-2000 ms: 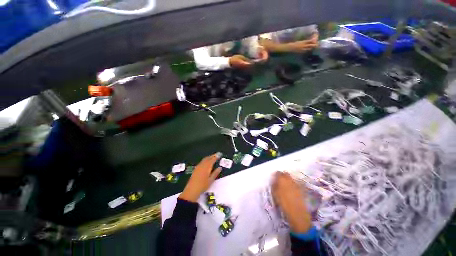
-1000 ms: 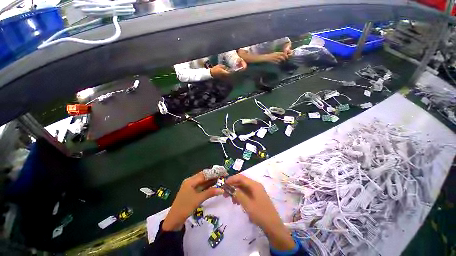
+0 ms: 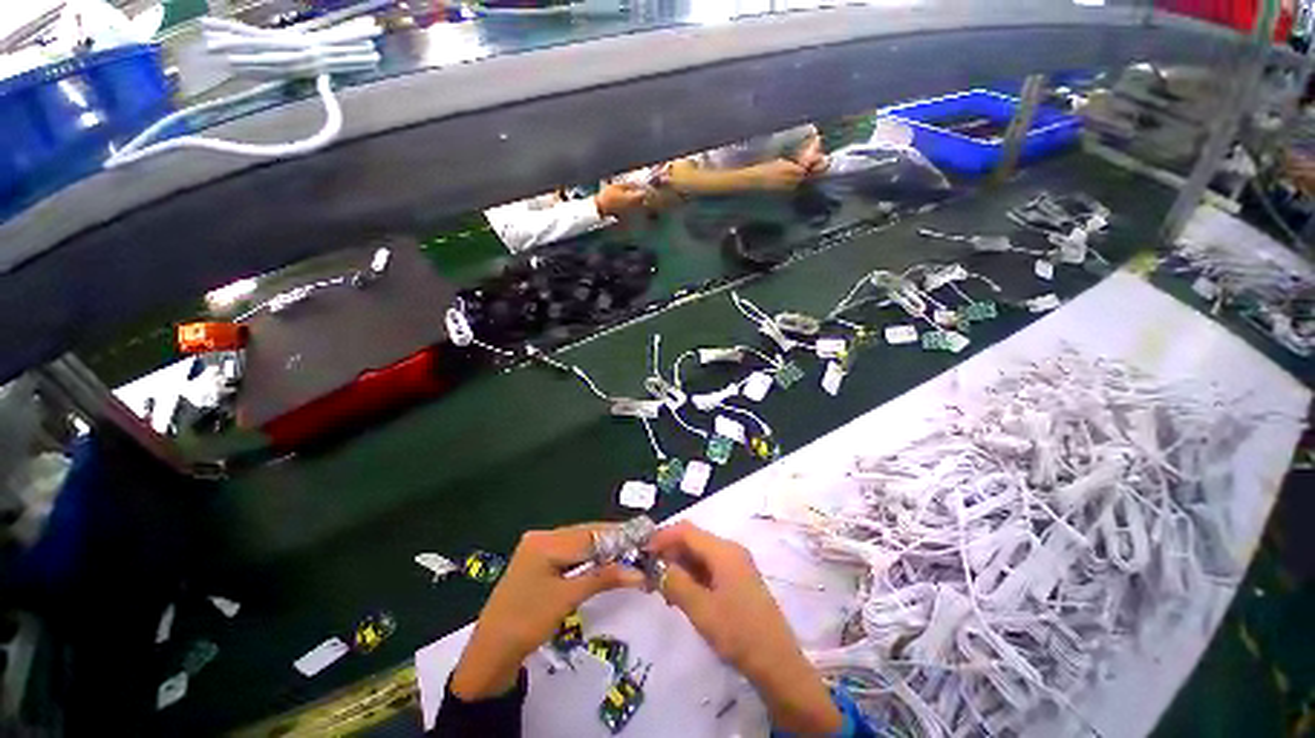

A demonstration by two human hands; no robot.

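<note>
My left hand (image 3: 545, 588) and my right hand (image 3: 710, 588) meet above the near edge of the white sheet (image 3: 750, 516). My left fingers hold a small grey-silvery piece (image 3: 620, 542). My right fingertips pinch a small part (image 3: 653, 568) against it; what it is cannot be made out. Several small circuit boards (image 3: 622, 701) with yellow and black parts lie on the sheet below my hands. A large tangled pile of white cables (image 3: 1010, 562) lies on the sheet at the right.
Cables joined to boards and white pieces (image 3: 757, 387) lie on the dark green belt (image 3: 476, 476) beyond my hands. A dark-topped red box (image 3: 346, 392), black parts (image 3: 555, 289), a blue bin (image 3: 981, 130) and co-workers' hands (image 3: 772, 173) are opposite. A grey shelf (image 3: 577, 127) crosses above.
My hands came together from apart on the sheet and belt, and now hold small parts between them. The view has shifted. A white piece now shows on the belt just beyond my hands.
</note>
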